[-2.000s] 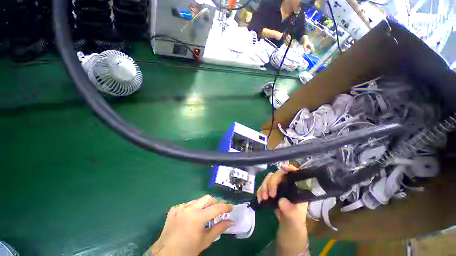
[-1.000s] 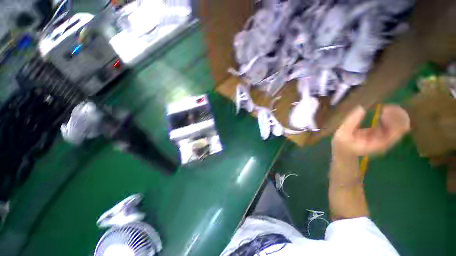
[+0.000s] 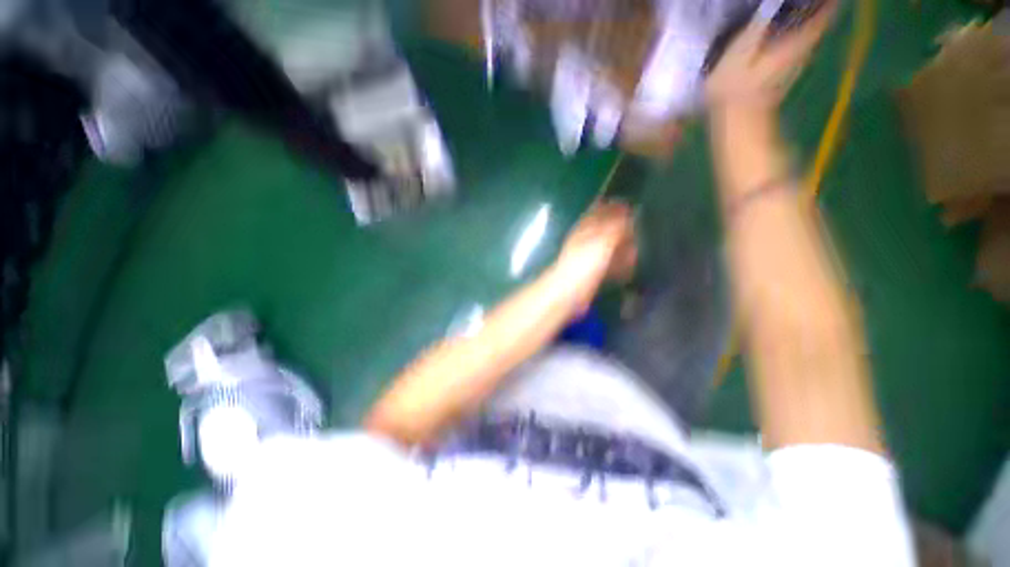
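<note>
The picture is strongly blurred. My right hand (image 3: 764, 66) is at the top, at the near side of the pale clip stands (image 3: 670, 55) in the large brown box. Whether its fingers hold anything is not clear. My left hand (image 3: 604, 238) is lower, over the green bench's near edge, its fingers curled and blurred; I cannot tell if it holds something. The dark power screwdriver (image 3: 277, 100) hangs at the upper left, its tip over the screw feeder (image 3: 399, 155).
A white fan joined to its clip stand (image 3: 238, 410) lies on the green bench (image 3: 222, 244) at lower left. Another blurred white part (image 3: 138, 111) is at upper left. A brown carton (image 3: 964, 133) stands at the right, beyond a yellow floor line (image 3: 842, 111).
The view has tilted down towards my body. My left hand has come into view at the bench edge. My right hand has moved up to the clip stands.
</note>
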